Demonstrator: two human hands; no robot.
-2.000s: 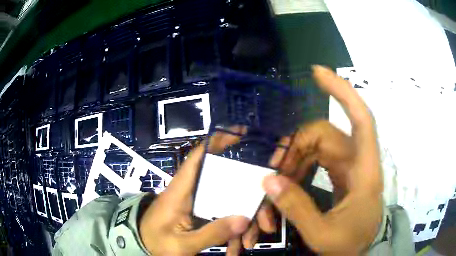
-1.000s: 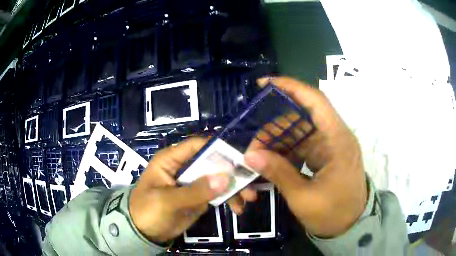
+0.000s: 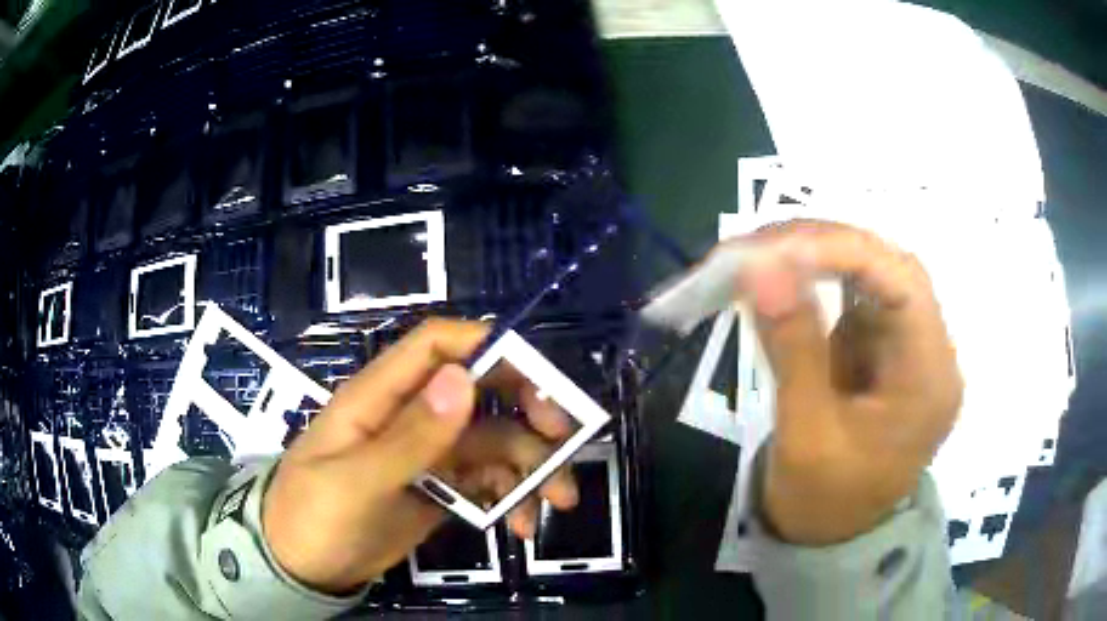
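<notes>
A dark front panel (image 3: 552, 291) is tilted in my left hand (image 3: 370, 455), held at its window end between the thumb and fingers. A white adhesive frame (image 3: 561, 446) outlines its window, and my fingers show through the opening. My right hand (image 3: 850, 364) is apart from the panel, to its right. It pinches a blurred white cover piece (image 3: 704, 289) between thumb and fingers. The panel's far end is dark and blurred against the background.
Laid-out panels (image 3: 386, 262) in glossy dark rows fill the left, some with white frames. A white leftover strip (image 3: 209, 364) lies on them. White sheets (image 3: 898, 109) are piled at right on the dark green bench (image 3: 680, 109). Narrow white pieces (image 3: 716, 419) lie near my right hand.
The solid white cover has come off the panel into my right hand, which has moved right. The window is now open inside its white frame. My left hand still holds the panel.
</notes>
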